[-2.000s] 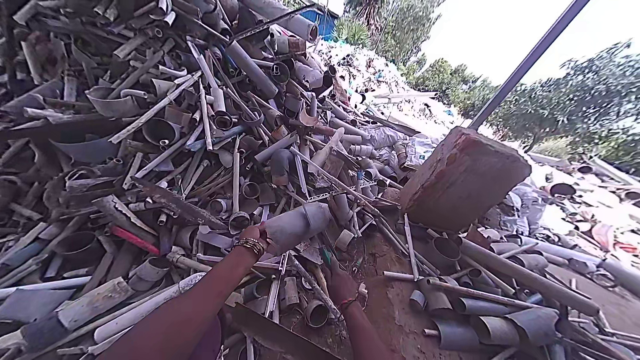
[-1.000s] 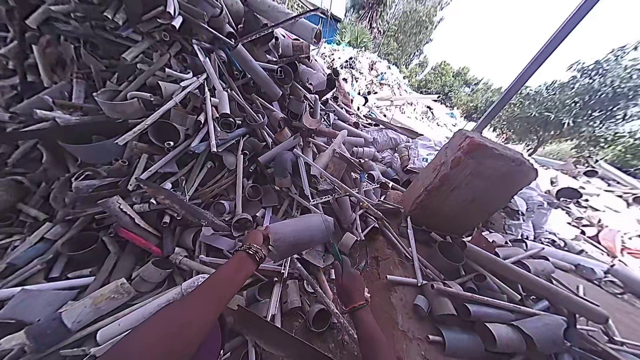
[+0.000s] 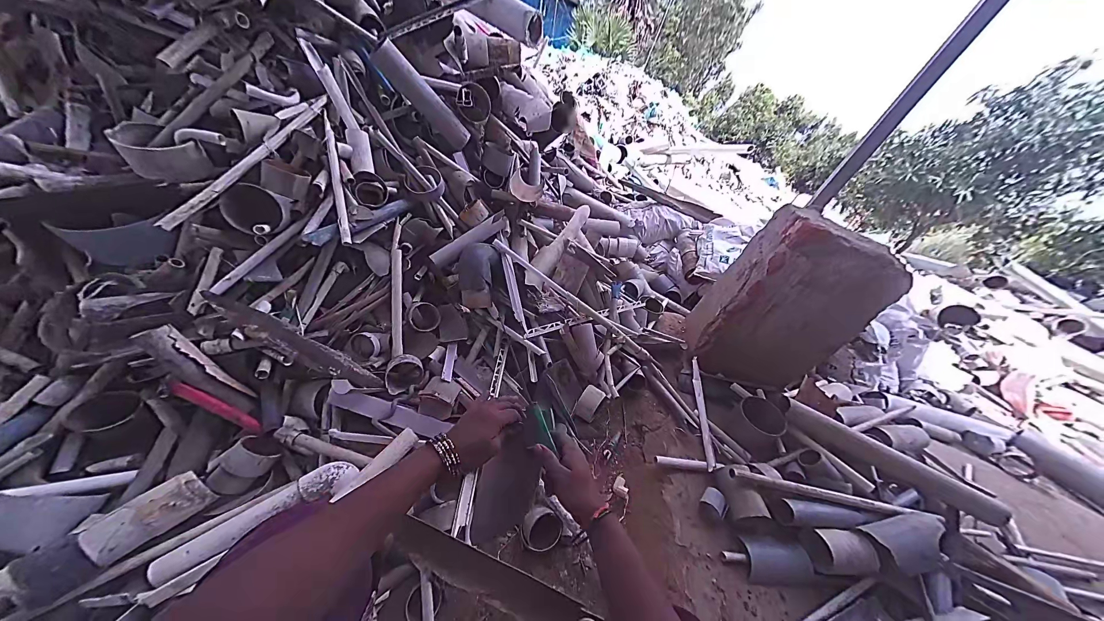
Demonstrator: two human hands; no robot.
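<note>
My left hand [image 3: 487,429], with beaded bangles at the wrist, is closed at the upper end of a dark grey plastic pipe piece [image 3: 502,487], which slants down towards me. Just right of it, my right hand [image 3: 567,473] grips a green object [image 3: 542,428], perhaps a handle; its lower part is hidden by the fingers. Both hands are low in the middle of the view, close together, over scrap pipes. A small open pipe end [image 3: 542,528] lies below the right hand.
A large heap of cut plastic pipes [image 3: 423,95] rises at the left and ahead. A concrete block [image 3: 798,297] with a slanted metal pole [image 3: 906,103] stands at the right. More pipe offcuts [image 3: 837,552] lie on brown ground [image 3: 664,517].
The grey pipe piece, earlier lying across to the right of my left hand, now points down towards me. The green object shows more above my right hand.
</note>
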